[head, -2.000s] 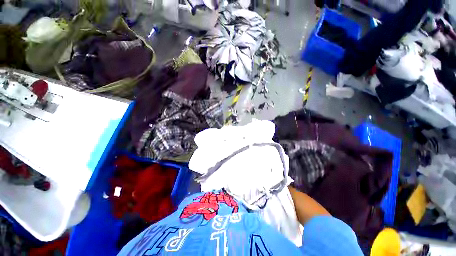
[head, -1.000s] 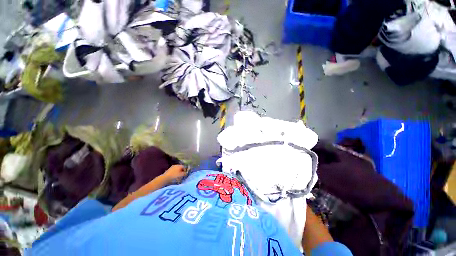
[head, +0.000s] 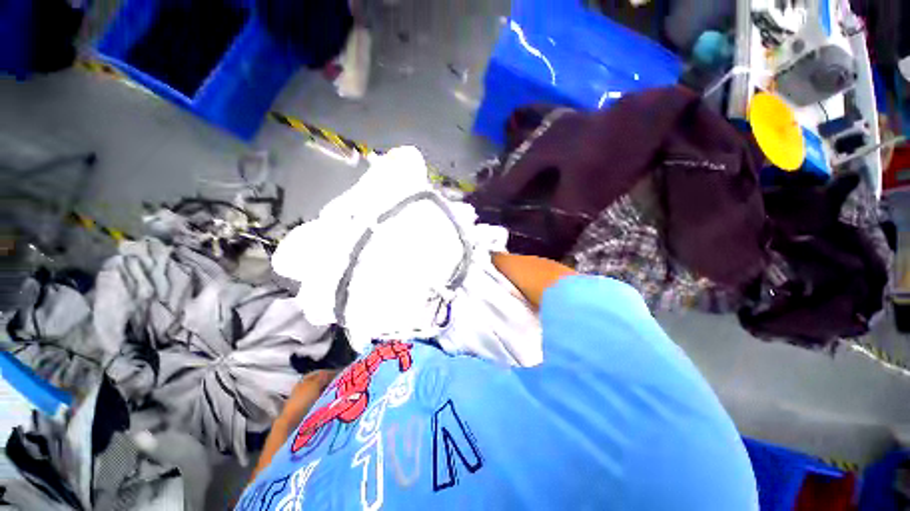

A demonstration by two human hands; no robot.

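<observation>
A white cloth bundle [head: 409, 259] with a narrow grey strip tied round it is held up against the front of my blue shirt. My right forearm [head: 529, 274] reaches behind the bundle's right side. My right hand is hidden behind the cloth, and the bundle is carried on that arm. Part of my left arm [head: 289, 414] shows low at the left, beside the shirt. Its far end is dark and blurred, so the left hand's fingers cannot be made out.
Grey-white cloth heaps [head: 220, 349] lie at the left. Maroon and plaid garments [head: 619, 190] are piled at the right. A blue bin [head: 190, 60] is at upper left and another blue crate [head: 559, 60] at top centre. A machine table with a yellow disc [head: 776, 131] is at upper right.
The view has turned to the right, so the blue crate and maroon garments have shifted up and the machine table has appeared. The white bundle stays against the shirt. My left fist is no longer clearly visible.
</observation>
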